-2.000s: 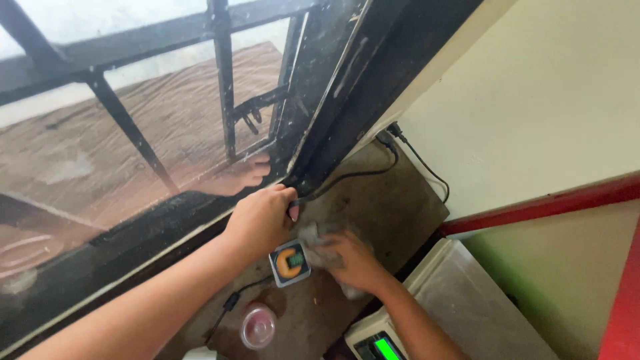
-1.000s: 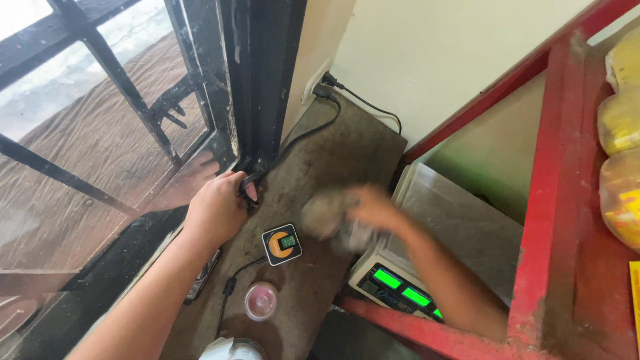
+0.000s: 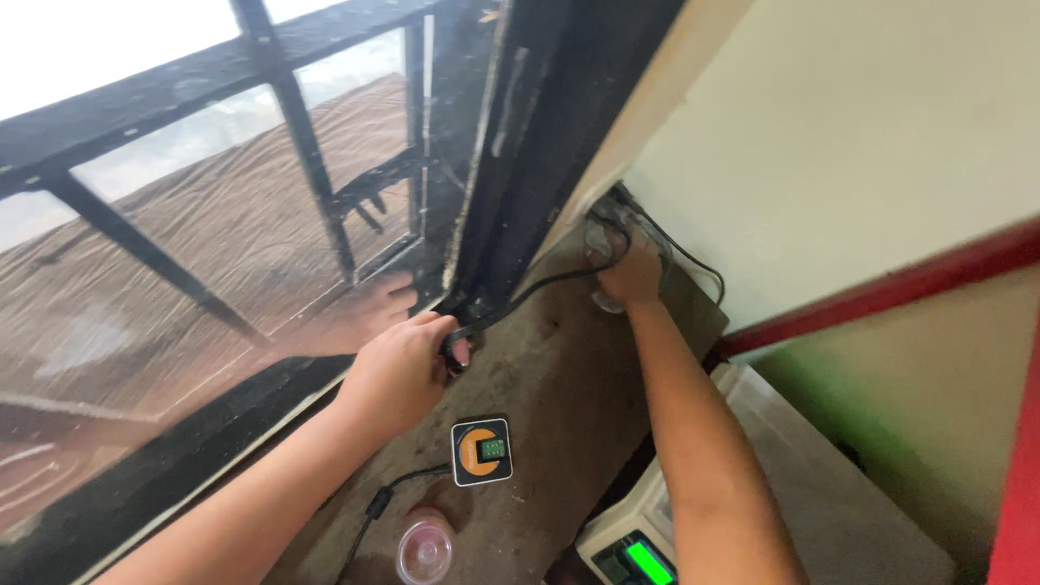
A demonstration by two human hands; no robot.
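Observation:
My left hand [image 3: 406, 366] is closed around a black power cable [image 3: 536, 286] beside the foot of the dark window frame. The cable runs from there to the far corner of the brown tabletop [image 3: 561, 357]. In that corner my right hand [image 3: 634, 268] presses a greyish, crumpled cloth or plastic [image 3: 600, 240] against the surface, close to the plugs [image 3: 621, 195]; its fingers are partly hidden. Nearer to me lie a small square device [image 3: 482, 452] with an orange and black face and a round clear plastic container [image 3: 425, 552].
A digital scale [image 3: 642, 561] with a lit green display stands at the lower right, its metal platform [image 3: 837, 479] beside my right forearm. The barred window [image 3: 301, 162] borders the left side. A red frame bar [image 3: 886, 284] crosses the right, before a pale wall [image 3: 853, 122].
My right hand has moved with the greyish material from the middle of the tabletop to the far corner by the plugs. My left hand remains by the window frame.

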